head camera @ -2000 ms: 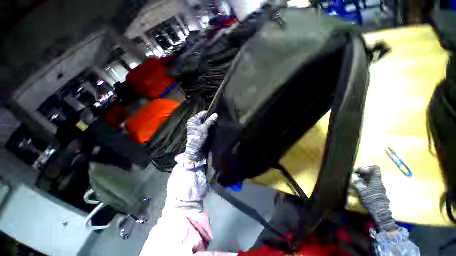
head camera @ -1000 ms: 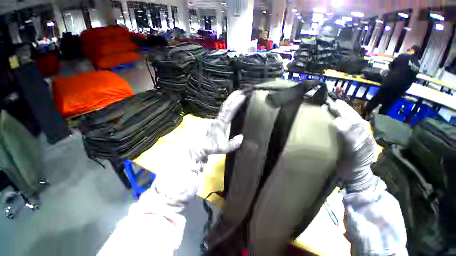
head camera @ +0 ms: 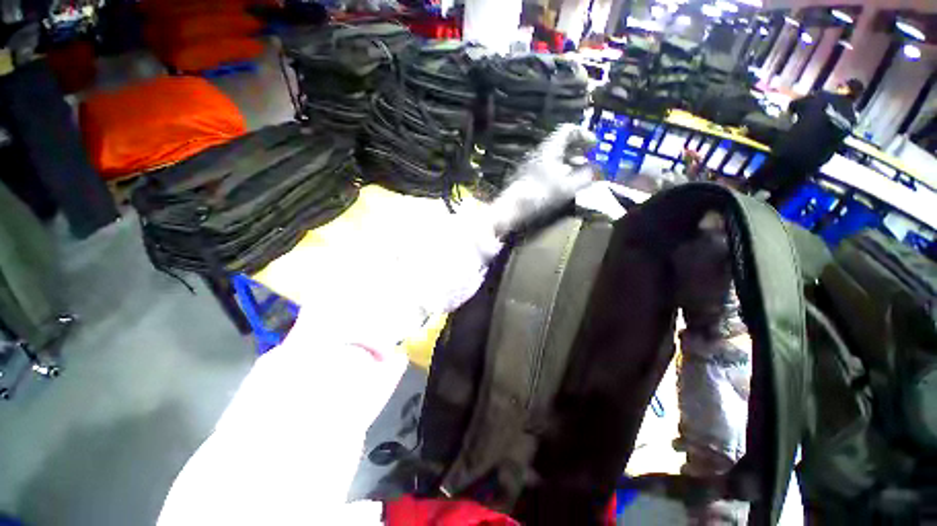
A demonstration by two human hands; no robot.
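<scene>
An olive-green backpack (head camera: 606, 339) stands upright close in front of me, its dark back panel and two padded shoulder straps showing. One strap (head camera: 545, 308) runs down the left part of the bag. The other (head camera: 779, 308) arches out at the right. My left hand (head camera: 550, 173), in a pale knitted glove, is at the bag's top left edge; its grip is blurred. My right hand (head camera: 711, 257) is seen in shadow through the gap inside the right strap, with its sleeve below; its fingers are not clear.
A low stack of dark bags (head camera: 247, 195) lies on the left of the yellow table (head camera: 339, 241), with taller stacks (head camera: 432, 113) behind. More backpacks (head camera: 884, 308) stand at right. Orange bundles (head camera: 159, 118) lie beyond at left. A person in dark clothes (head camera: 812, 134) is at the far right.
The backpack has turned and its right strap now arches outward. My left hand has moved up and right to the bag's top. My right hand has gone from the bag's right side to behind the strap.
</scene>
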